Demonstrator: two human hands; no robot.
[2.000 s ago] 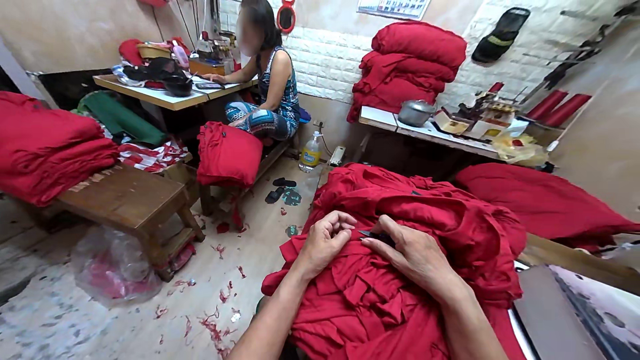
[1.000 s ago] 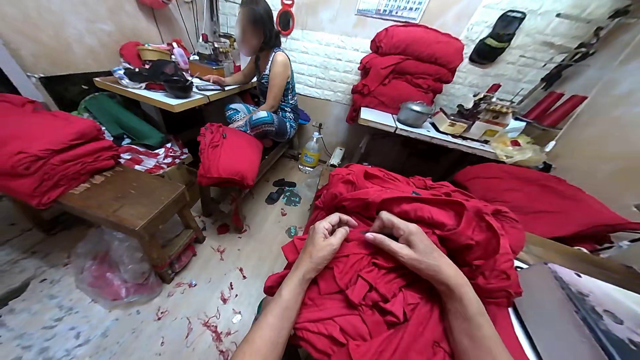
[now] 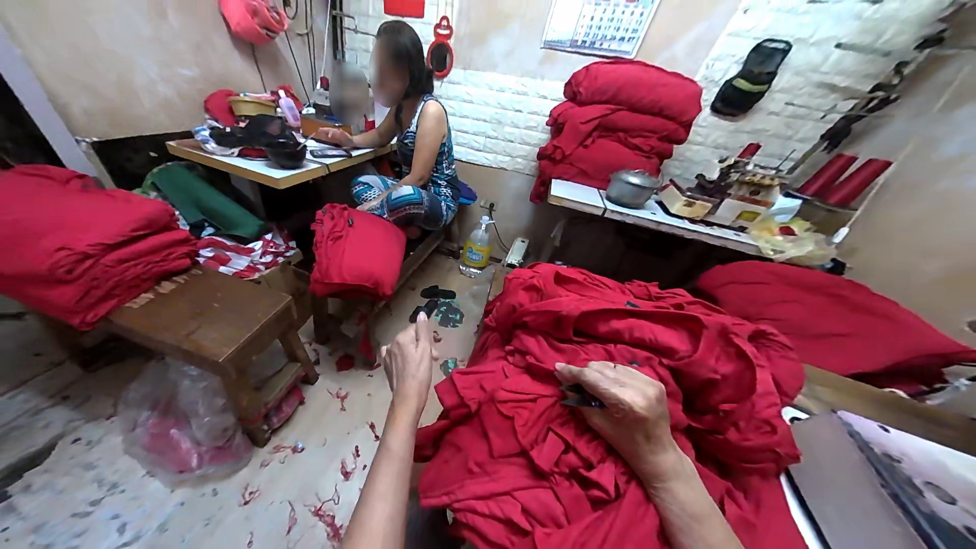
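A large heap of red cloth (image 3: pixel 579 457) lies in front of me. My right hand (image 3: pixel 621 400) rests over it, fingers curled around a small dark tool (image 3: pixel 581 395), maybe thread snips; most of it is hidden by the palm. My left hand (image 3: pixel 409 358) is raised off the heap's left edge, above the floor, with one finger pointing up and the others bent. Whether something thin is between its fingers cannot be told. Small black bits show on the cloth above my right hand.
A wooden bench (image 3: pixel 206 313) bears folded red cloth at left. A person (image 3: pixel 427 137) sits at a table (image 3: pixel 286 181) beyond. Sandals (image 3: pixel 436 293), a plastic bottle (image 3: pixel 476 248) and red thread scraps (image 3: pixel 328 522) are on the floor. A sewing machine (image 3: pixel 751 187) and metal pot (image 3: pixel 631 188) stand on the back-right table.
My left hand has moved left, off the red cloth and away from my right hand. Earlier both hands were close together over the heap.
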